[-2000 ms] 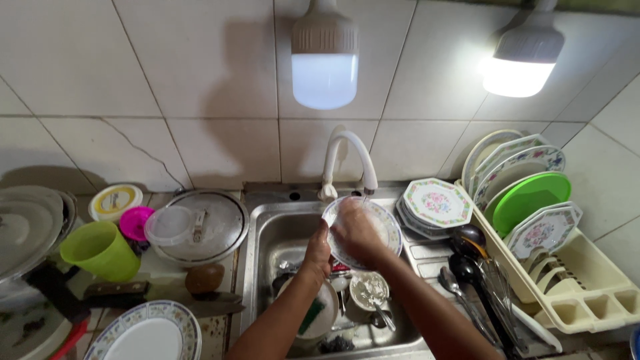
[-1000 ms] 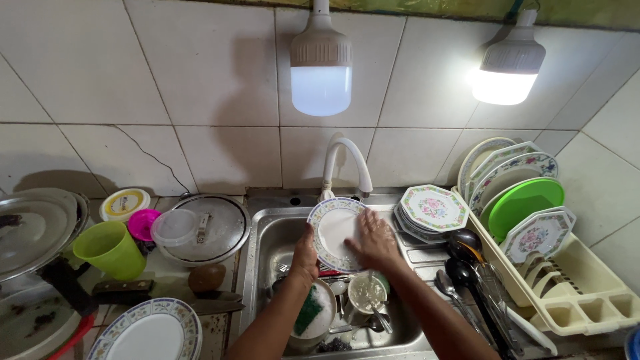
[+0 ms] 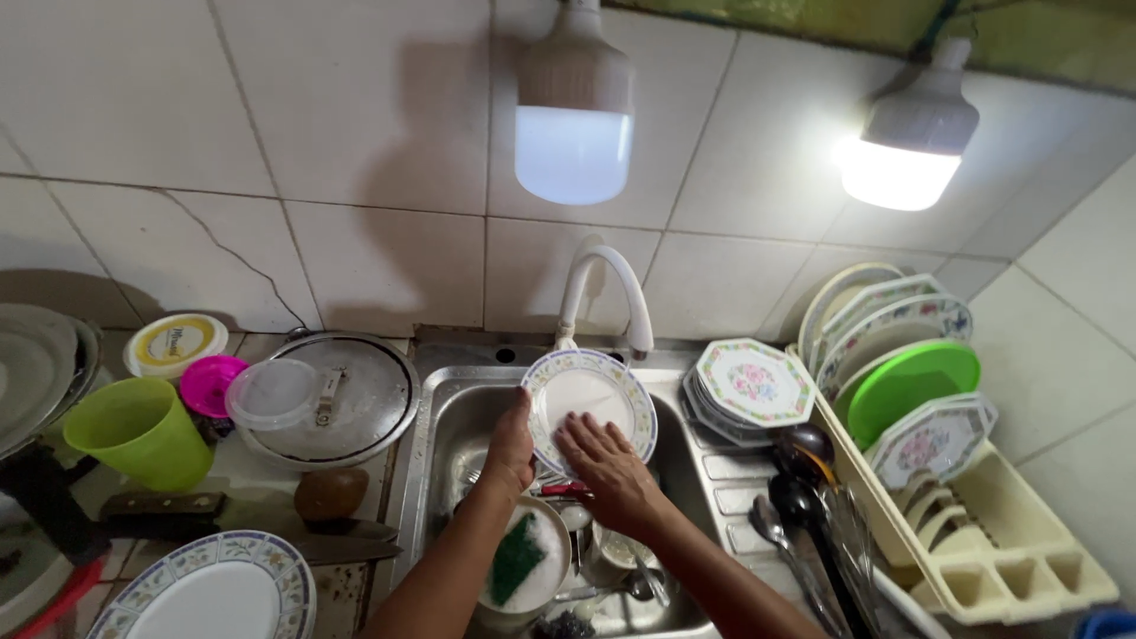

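A round white plate with a patterned rim (image 3: 590, 390) is held tilted under the white curved faucet (image 3: 612, 275), over the steel sink (image 3: 444, 426). My left hand (image 3: 512, 444) grips its left edge, the thumb along the rim. My right hand (image 3: 612, 470) lies flat with spread fingers on the plate's face, toward its lower right. Below the hands, the sink holds a bowl of suds with a green scouring pad (image 3: 517, 559), a cup (image 3: 621, 550) and several spoons. Whether water is running is hard to tell.
At right stand stacked octagonal plates (image 3: 754, 382), ladles (image 3: 799, 497) and a cream dish rack (image 3: 994, 541) with plates. At left are patterned plates (image 3: 217, 603), a knife (image 3: 346, 546), a green cup (image 3: 138, 430) and a round metal lid (image 3: 355, 417). Two bulbs (image 3: 575, 151) hang above.
Two seconds ago my right hand was higher on the plate, near the faucet; it has moved down to the lower part of the plate's face. My left hand keeps its hold at the left edge.
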